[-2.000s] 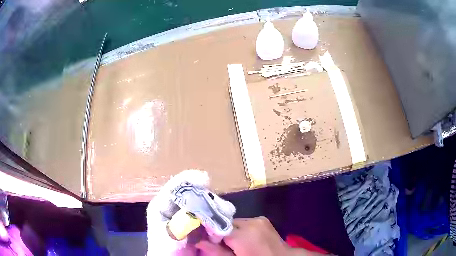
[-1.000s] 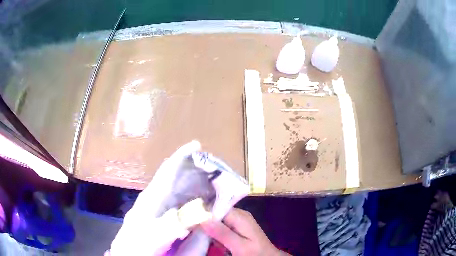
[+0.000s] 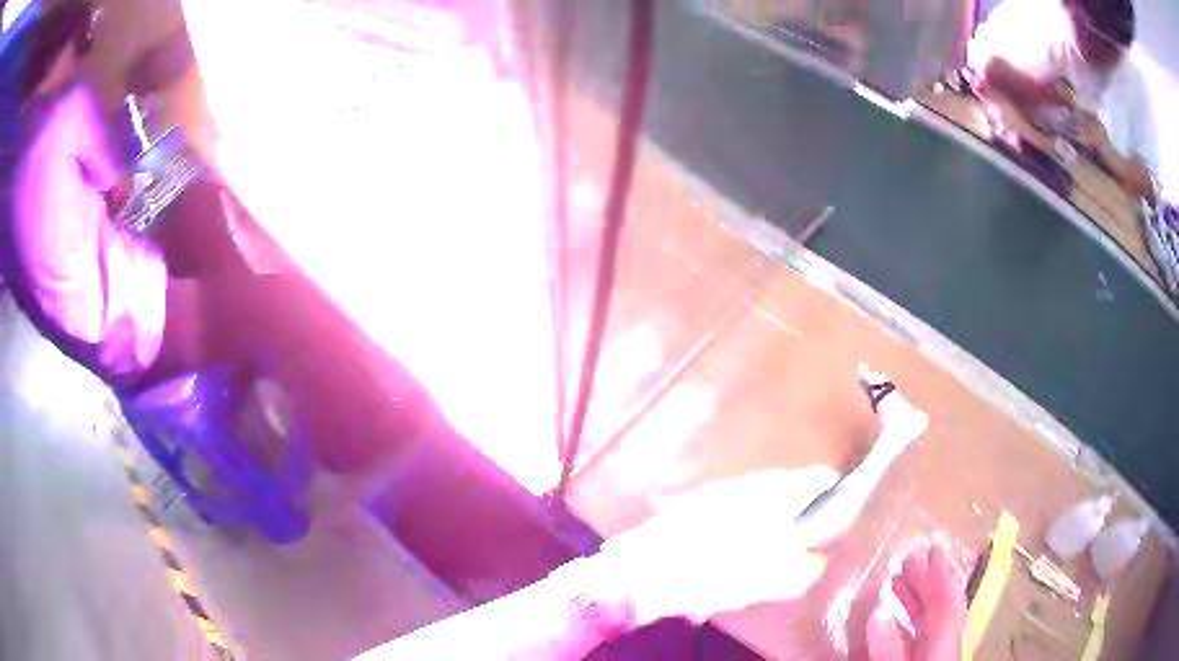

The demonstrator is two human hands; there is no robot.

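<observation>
The pale limb-shaped part lies low over or on the brown cardboard bench, its knobbed end with a black band pointing away toward the belt. My left hand, in a white glove washed out by glare, is closed around the part's near end. My right hand is bare and blurred at the bottom right, over the bench beside a yellow tape strip. Its fingers look bent, and I cannot tell whether it holds anything.
Two white squeeze bottles and thin sticks are at lower right. A green belt runs behind the bench. A glaring white panel and dark upright edge stand left. One person sits at far left, another across the belt.
The view has swung left, so bottles and tape now appear lower right. My hands have separated. The part is now stretched out over the bench in my left hand.
</observation>
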